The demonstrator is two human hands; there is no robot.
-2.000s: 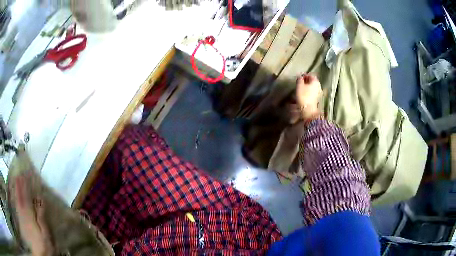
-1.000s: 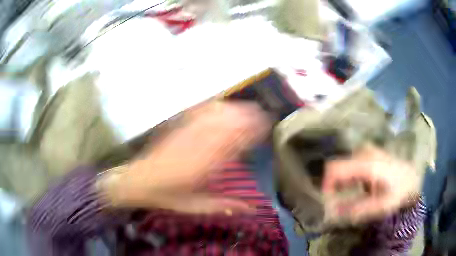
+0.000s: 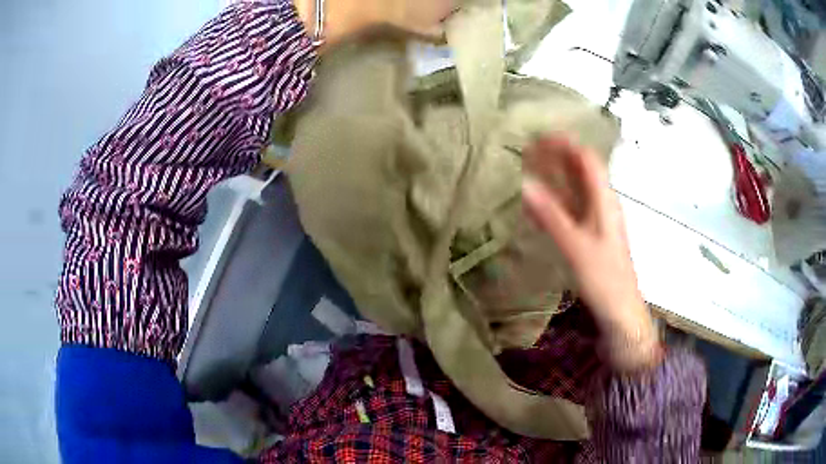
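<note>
Bunched khaki trousers (image 3: 353, 181) hang over the white machine table's edge and my lap. A long khaki waistband strip (image 3: 444, 317) runs down over them, its lower end curving right across my lap. My left hand (image 3: 389, 14) is at the top edge, partly cut off, beside the cloth; its fingers are hidden, so its grip cannot be told. My right hand (image 3: 584, 217) is blurred over the right part of the cloth, thumb and fingers apart, with nothing seen in it.
The white table (image 3: 679, 208) is at right, with red-handled scissors (image 3: 750, 186) and a sewing machine (image 3: 725, 59) beyond. A grey bin (image 3: 244, 272) stands left of my checked apron (image 3: 362, 399). An open box (image 3: 779, 408) is at lower right.
The view has swung left to the machine side. The khaki trousers, earlier at the right, are now in front of me. My left hand has moved to the top edge; my right hand is over the cloth.
</note>
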